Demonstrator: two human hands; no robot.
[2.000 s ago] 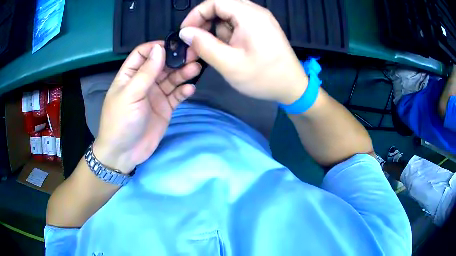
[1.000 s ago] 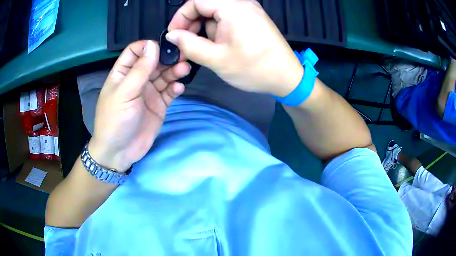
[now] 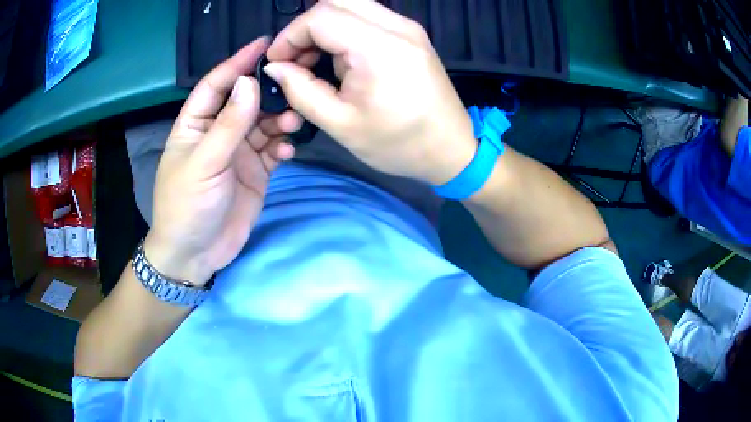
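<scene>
A small black oval housing (image 3: 272,94) with a tiny pale dot is held upright between both hands, just off the front edge of the ribbed black tray (image 3: 510,41). My left hand (image 3: 216,165) is palm up, its thumb and fingers around the housing's left side and lower end. My right hand (image 3: 379,95) pinches the housing's top end with thumb and forefinger. Other dark parts lie behind my fingers, partly hidden; I cannot tell what they are. A thin black loop (image 3: 288,6) lies on the tray beyond my hands.
A small white piece (image 3: 207,8) lies on the tray. A blue-white sheet (image 3: 71,37) is on the green bench (image 3: 136,62) at left. Black trays (image 3: 675,45) are at right. Below left is a carton (image 3: 23,210) with red packs. People's arms and legs show at right.
My hands and the housing have moved slightly left. My right hand has turned, with its wrist lower and further left. At right, a person's legs have shifted.
</scene>
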